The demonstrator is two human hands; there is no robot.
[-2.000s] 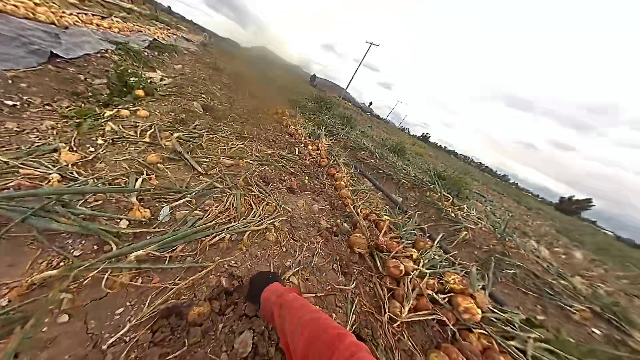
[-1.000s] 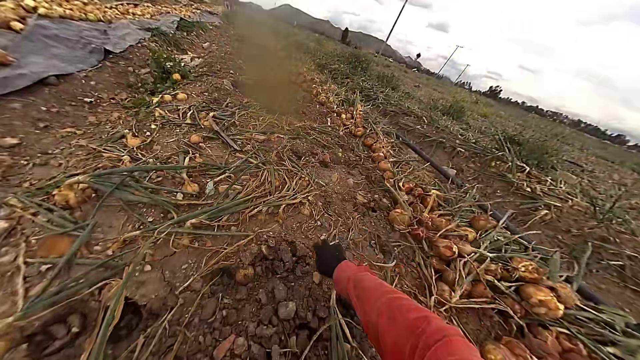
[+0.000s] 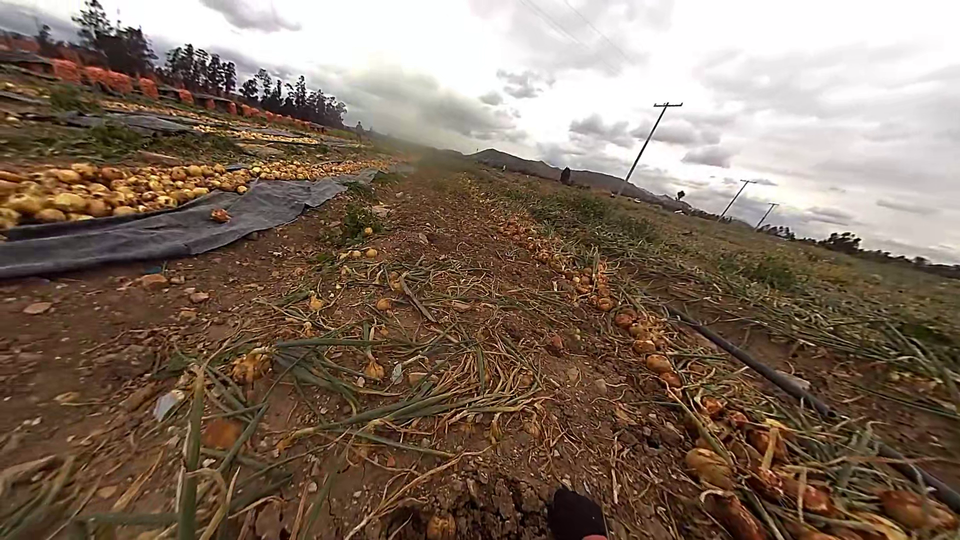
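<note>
At the bottom edge, right of centre, the dark-gloved tip of my right hand (image 3: 576, 516) shows low over broken soil, with a sliver of red sleeve. Its fingers cannot be made out. An onion (image 3: 441, 525) lies in the dirt to its left. A row of harvested onions (image 3: 709, 466) with dry tops runs up the field on its right. Cut green onion leaves (image 3: 405, 411) are strewn across the ground ahead, with a few loose bulbs (image 3: 374, 370) among them. My left hand is out of view.
A black hose (image 3: 757, 365) runs along the right of the onion row. At left, a dark ground sheet (image 3: 172, 232) borders a long heap of onions (image 3: 112, 187). Orange filled sacks (image 3: 109, 79) stand far left; a utility pole (image 3: 643, 150) rises at right.
The red sleeve and my right hand have dropped mostly out of the bottom of the picture. The view has tilted up, with more sky and the left onion heap showing.
</note>
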